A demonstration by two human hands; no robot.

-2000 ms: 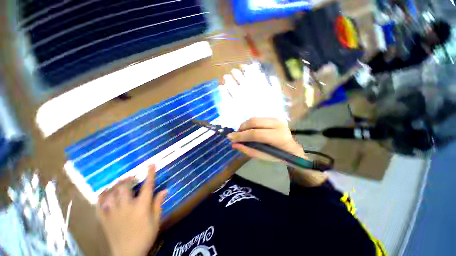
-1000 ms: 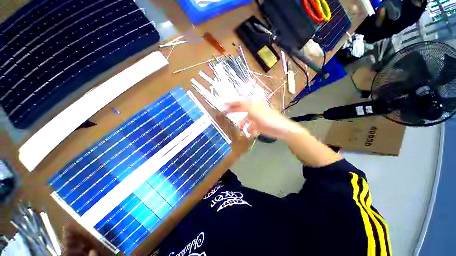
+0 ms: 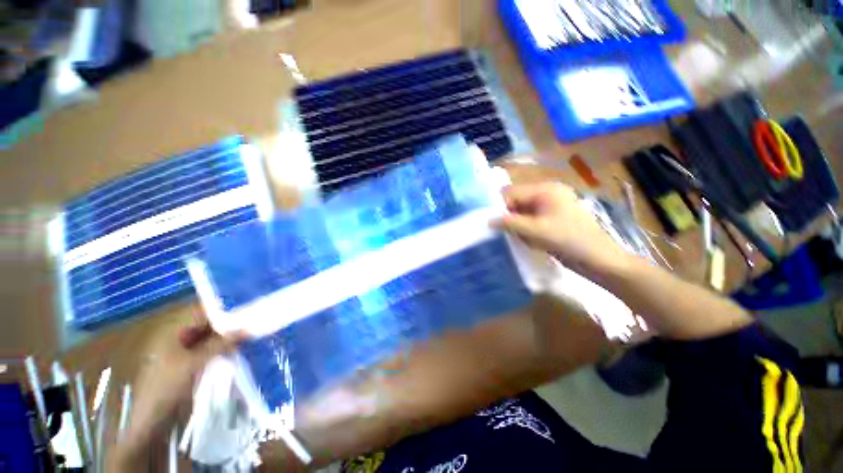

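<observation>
A blue solar panel [image 3: 388, 259] with a white band along its middle is held up, blurred and partly bent, over the bench. My right hand [image 3: 555, 222] grips its right end by the edge. My left hand [image 3: 189, 356] is at its lower left end, blurred, with fingers at the edge. A finished-looking blue panel with a white band [image 3: 148, 249] lies at the left. A dark panel stack [image 3: 397, 115] lies behind the held panel, which overlaps its lower edge.
A strip pile [image 3: 222, 416] is at lower left, another [image 3: 601, 300] by my right forearm. Blue trays of strips [image 3: 592, 83] stand at upper right. A yellow sponge [image 3: 679, 212], a black case [image 3: 721, 148] and red-yellow handles [image 3: 776, 148] are at right.
The panel has been lifted off the bench into both hands. My right hand has left the strip pile for the panel's right end. The soldering iron is out of my right hand. The view has shifted left.
</observation>
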